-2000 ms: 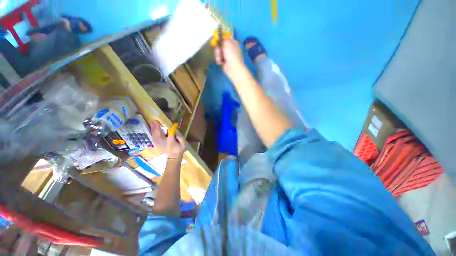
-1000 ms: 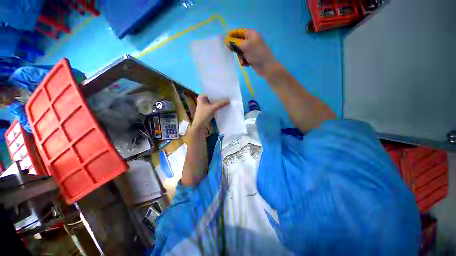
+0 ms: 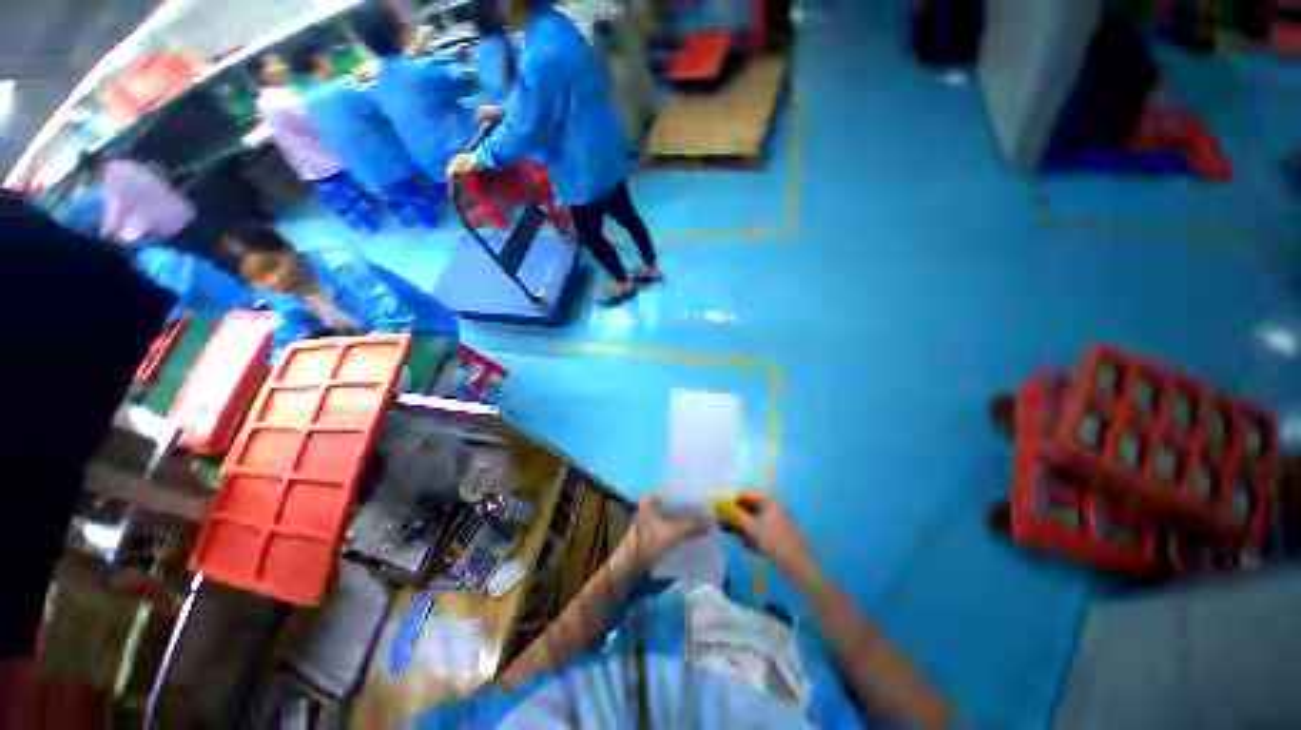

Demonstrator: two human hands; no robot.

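Observation:
A plain white paper sheet [image 3: 705, 439] is held upright in the air in front of me. My left hand [image 3: 665, 531] grips its lower left part. My right hand [image 3: 766, 525] is closed around a small yellow tool [image 3: 736, 511] at the sheet's lower right edge. The tool is mostly hidden in my fingers and blurred. I cannot tell whether the right fingers also touch the sheet.
A wooden drawer cabinet [image 3: 531, 575] with a calculator [image 3: 490, 549] and papers stands at the left. A red divided tray [image 3: 303, 464] leans beside it. Stacked red trays [image 3: 1150, 454] stand at the right. A person in blue [image 3: 559, 107] stands by a cart [image 3: 509, 271].
The view has lifted to show more floor and several people. Both hands now show lower in the picture, closer together, with the tool beside the sheet's lower part instead of its top.

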